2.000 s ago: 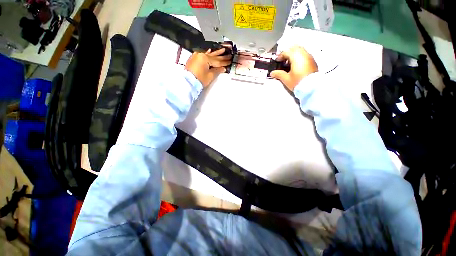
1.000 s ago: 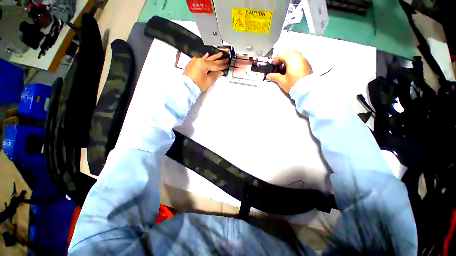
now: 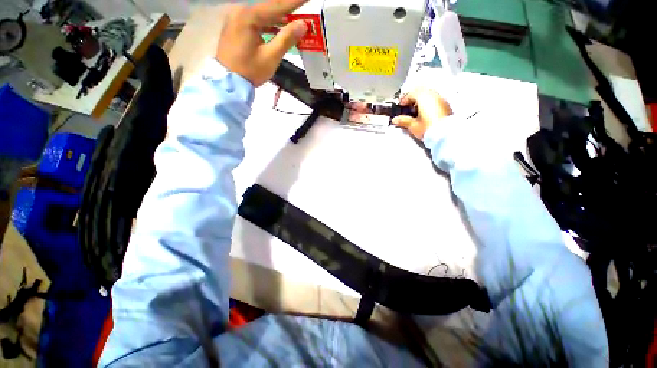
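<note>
A camouflage shoulder strap lies under the sewing machine head, its end at the metal clamp. A short black webbing tail hangs from it. My right hand holds the dark webbing piece at the right side of the clamp. My left hand is raised beside the red label, fingers apart, with nothing seen in it. A second shoulder strap lies across the white sheet nearer to me, with a black tail hanging from it.
The white sheet lies under the work. Dark shoulder straps hang over the left edge. A tangle of black webbing is at the right. Blue bins stand at the left. A green surface is behind the machine.
My left hand has let go of the strap at the clamp and risen up and left beside the machine head. The black tail now shows. My right hand stays at the clamp. The view has shifted.
</note>
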